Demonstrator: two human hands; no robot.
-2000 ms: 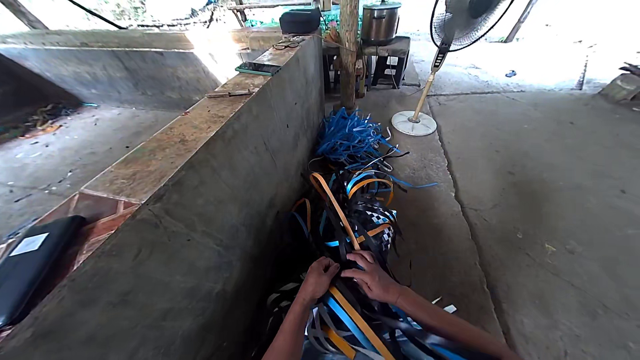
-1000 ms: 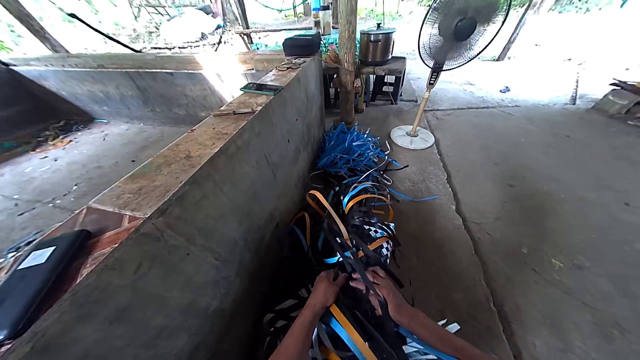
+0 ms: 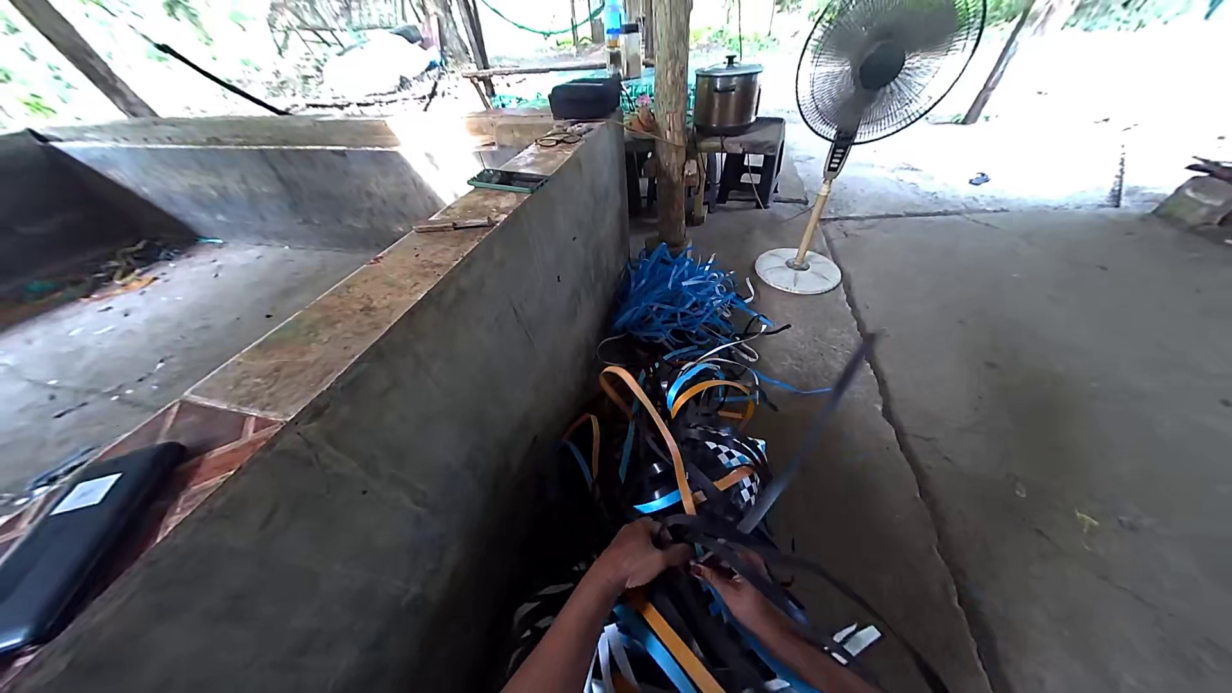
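Black plastic strips (image 3: 808,438) stick up and curl around my two hands at the lower middle. My left hand (image 3: 640,556) has its fingers closed on some of these strips. Close on its right, my right hand (image 3: 736,582) is partly covered by strips, and its fingertips pinch among them. Orange strips (image 3: 664,423) and light blue strips run beneath and beyond both hands. A black-and-white checkered woven piece (image 3: 736,462) lies just past them. Farther off, a heap of blue strips (image 3: 679,298) rests on the floor beside the wall.
A low concrete wall (image 3: 462,385) runs along my left, bearing a black case (image 3: 82,539), a green tray (image 3: 508,180) and a dark pouch (image 3: 585,98). Ahead stand a wooden post (image 3: 672,125), a metal pot (image 3: 728,96) on a stool and a pedestal fan (image 3: 799,270).
A black strip now sticks up to the right of my hands, where the frame from a second ago shows none raised. My hands remain close together over the strips.
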